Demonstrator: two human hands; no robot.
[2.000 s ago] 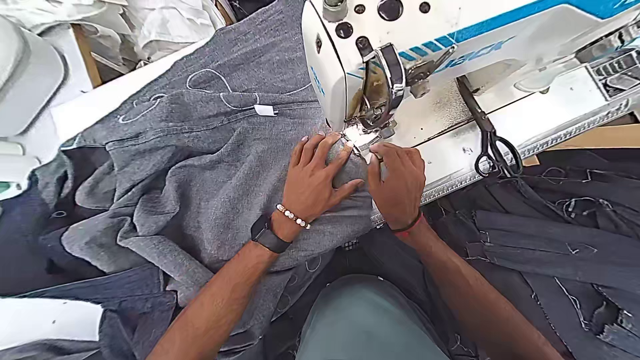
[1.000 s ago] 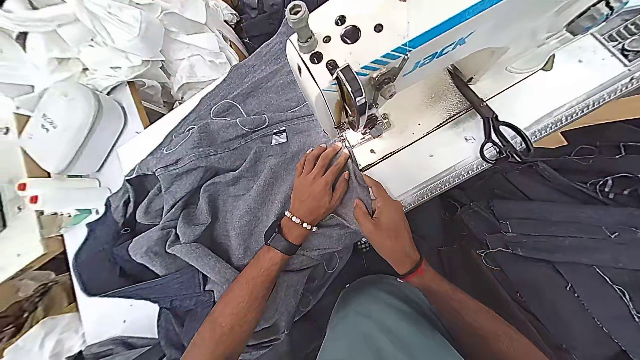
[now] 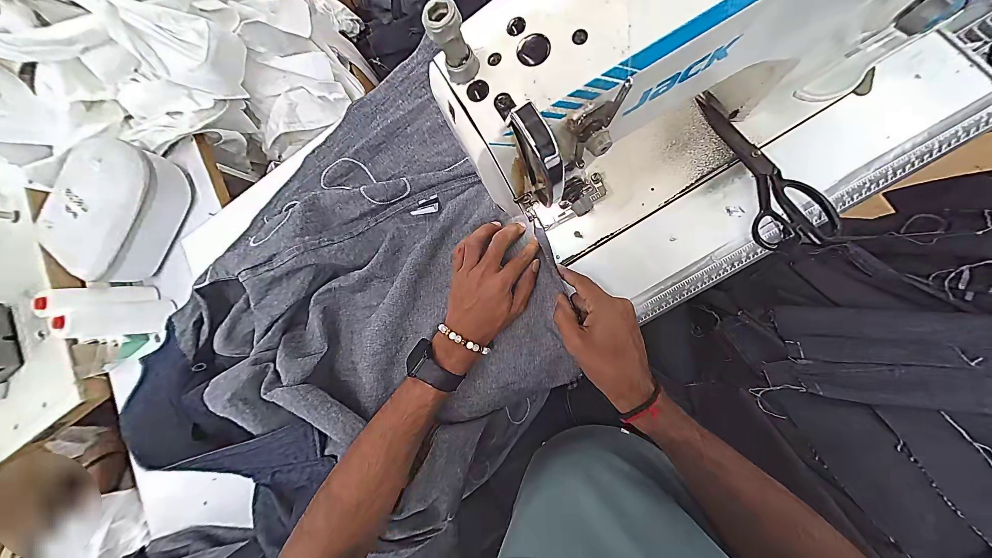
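Observation:
A grey-blue fabric garment [image 3: 372,310] lies across the white sewing table, its right edge under the presser foot [image 3: 577,194] of a white Jack sewing machine [image 3: 659,70]. My left hand [image 3: 488,287] rests palm down on the fabric just below the needle area, fingertips by the foot. Along the garment's edge, my right hand [image 3: 608,333] pinches the cloth between thumb and forefinger; a small dark thing shows at those fingers, too hidden to name. A white label [image 3: 425,204] and loose thread lie on the cloth.
Black-handled scissors [image 3: 763,174] lie on the machine bed at the right. Dark cut fabric pieces [image 3: 868,372] with loose threads fill the lower right. White cloth [image 3: 178,70] is heaped at the upper left, above a white rounded case [image 3: 108,209] and white thread cones [image 3: 112,310].
My right hand has drawn back from beside the presser foot, down along the fabric edge. My left hand stays on the cloth near the needle. The view has shifted.

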